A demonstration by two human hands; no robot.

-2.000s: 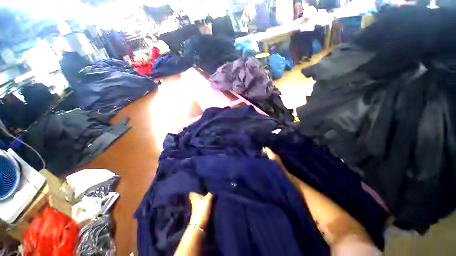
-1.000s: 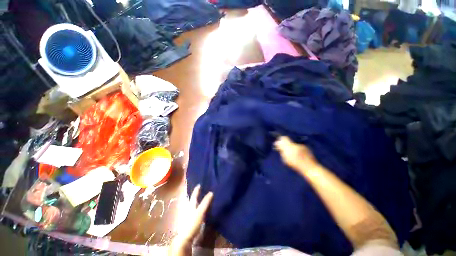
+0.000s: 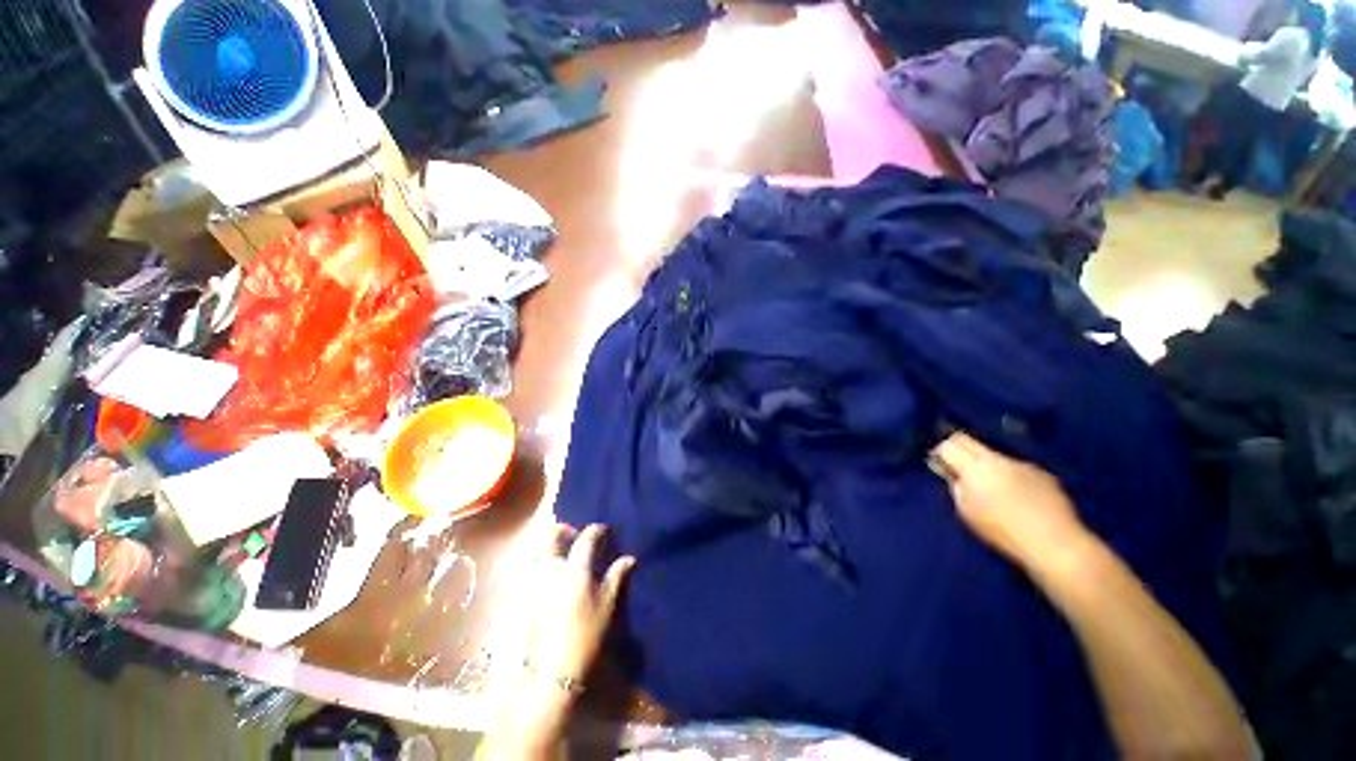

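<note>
A navy garment lies heaped over the near part of the table, its folds bunched at the middle and back. My right hand is on the right of the heap, fingertips pinched together at the cloth. A small dull thing shows at these fingertips, too blurred to name. My left hand is at the garment's left edge near the table's front, fingers apart, with nothing seen in it. Glare washes out part of this hand.
On the left are an orange bowl, a red-orange plastic bag, a phone, white thread scraps and a fan. A purple ruffled heap lies behind the garment. Black garments are at the right.
The view has turned down and left since the oldest frame. My right hand has moved right across the cloth. My left hand has gone from on the garment to its left edge. The folds have shifted.
</note>
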